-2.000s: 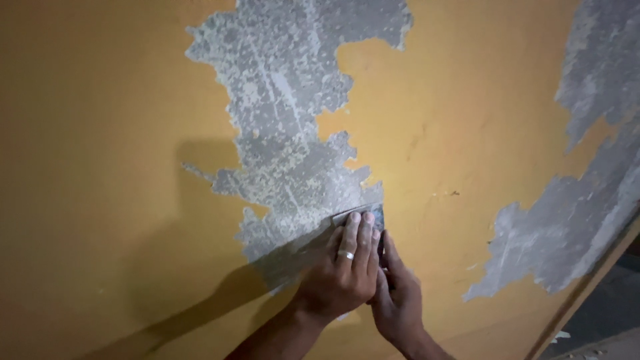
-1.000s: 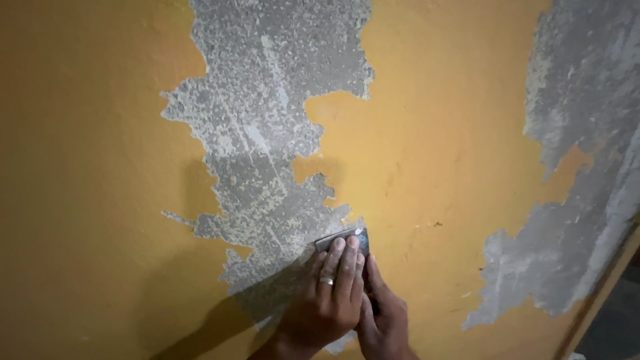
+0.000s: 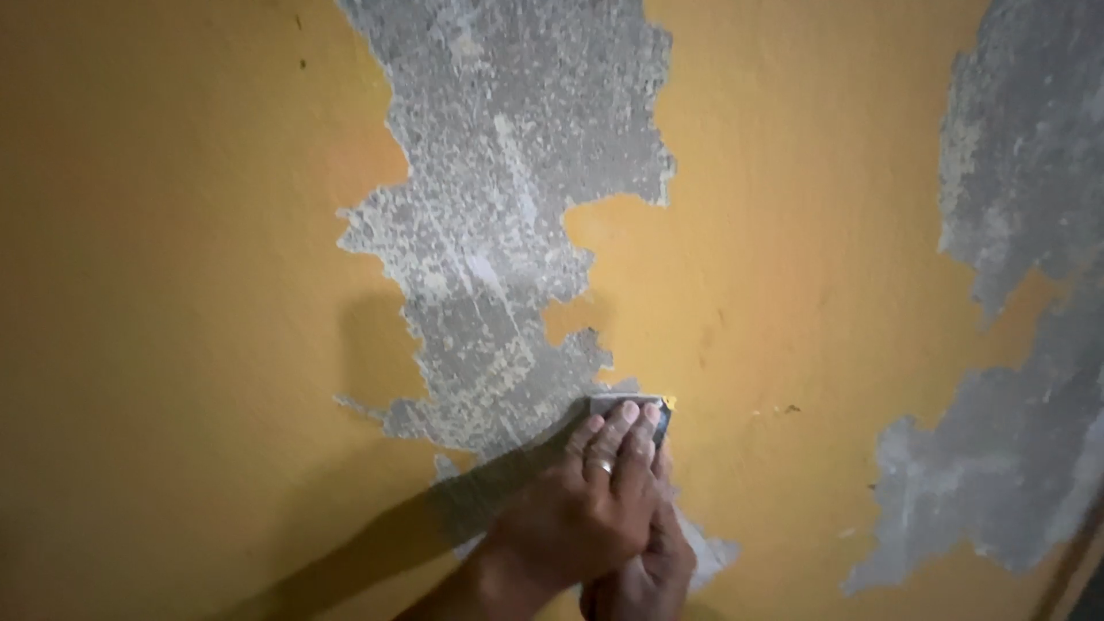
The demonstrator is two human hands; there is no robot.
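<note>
A scraper blade [image 3: 634,404] lies against the wall at the right edge of a bare grey patch [image 3: 517,362], under the fingertips of my left hand [image 3: 595,509]. My left hand wears a ring and presses flat on the blade's face. Beneath it, my right hand [image 3: 651,561] is closed around the lower part of the scraper, which is mostly hidden by both hands. A small fleck of yellow paint [image 3: 671,403] shows at the blade's right corner. Yellow paint [image 3: 776,285] borders the patch with a ragged edge.
Another bare grey patch [image 3: 1018,431] spreads along the right side of the wall. A dark edge [image 3: 1074,552] runs diagonally at the lower right corner. The shadow of an arm [image 3: 371,552] falls on the wall at lower left.
Both hands stay together at the scraper. The grey at the blade's upper edge now reaches slightly farther right than before. The view has shifted.
</note>
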